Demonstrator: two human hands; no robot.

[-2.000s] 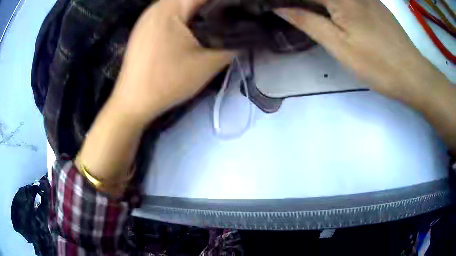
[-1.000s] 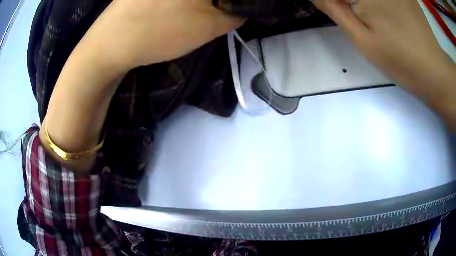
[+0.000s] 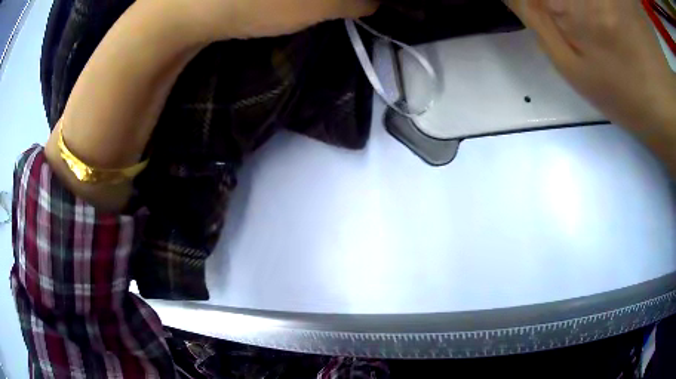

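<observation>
Dark plaid cloth lies over the left of the white table, its dark part running along the top edge. My left hand is at the top over the cloth, its fingers cut off by the frame's edge. My right hand is at the upper right beside the dark cloth, also cut off at the top; its grip is hidden. A thin white cord loop hangs from the cloth over the pale metal machine bed. The needle area is out of view.
A grey measuring strip curves along the table's front edge. Red cords or handles show at the top right corner. Dark cloth lies below the table edge. My plaid sleeve is at the lower left.
Both hands have moved up, further out of the frame, with the right also shifting rightward. The cloth and white loop have moved up, and the loop now lies partly over the metal bed.
</observation>
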